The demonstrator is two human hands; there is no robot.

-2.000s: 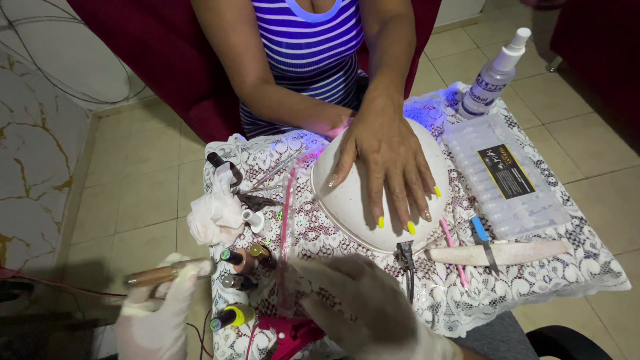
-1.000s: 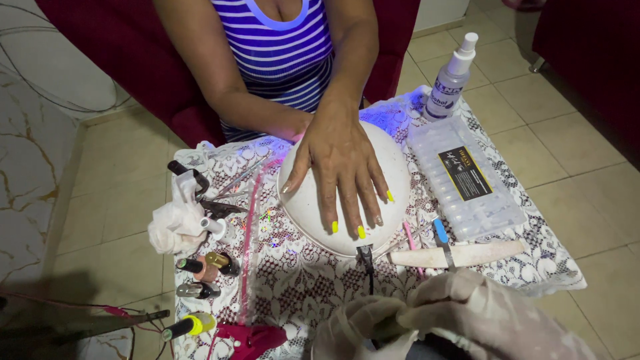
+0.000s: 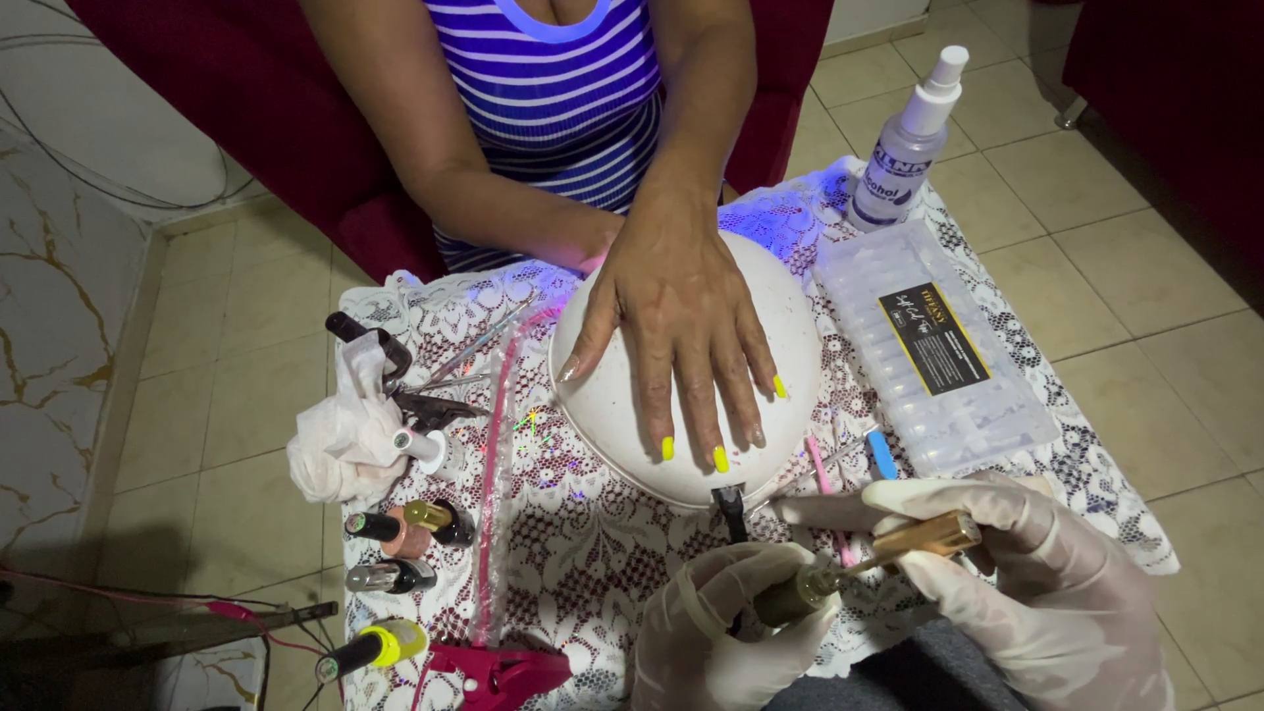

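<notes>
My gloved left hand (image 3: 731, 622) grips a small nail polish bottle (image 3: 790, 596) near the front edge of the table. In my gloved right hand (image 3: 1017, 563) is a gold polish cap (image 3: 928, 536), its brush stem at the bottle's mouth. Beyond them another person's hand (image 3: 686, 326) lies spread on a white dome-shaped nail lamp (image 3: 592, 415), with some nails bright yellow. That person's other hand is hidden behind the lamp, where violet light shows. A nail file behind my right hand is mostly hidden.
Several polish bottles (image 3: 395, 576), a crumpled white tissue (image 3: 346, 434) and a red clip-like tool (image 3: 504, 676) are at the left. On the right are a clear case of nail tips (image 3: 997, 415), an alcohol spray bottle (image 3: 894, 168) and a blue-handled tool (image 3: 881, 454). White lace (image 3: 592, 553) covers the table.
My hands have moved right from the left and middle of the table. The polish bottle and the gold cap with its brush now show apart. The other person's hand stays on the lamp.
</notes>
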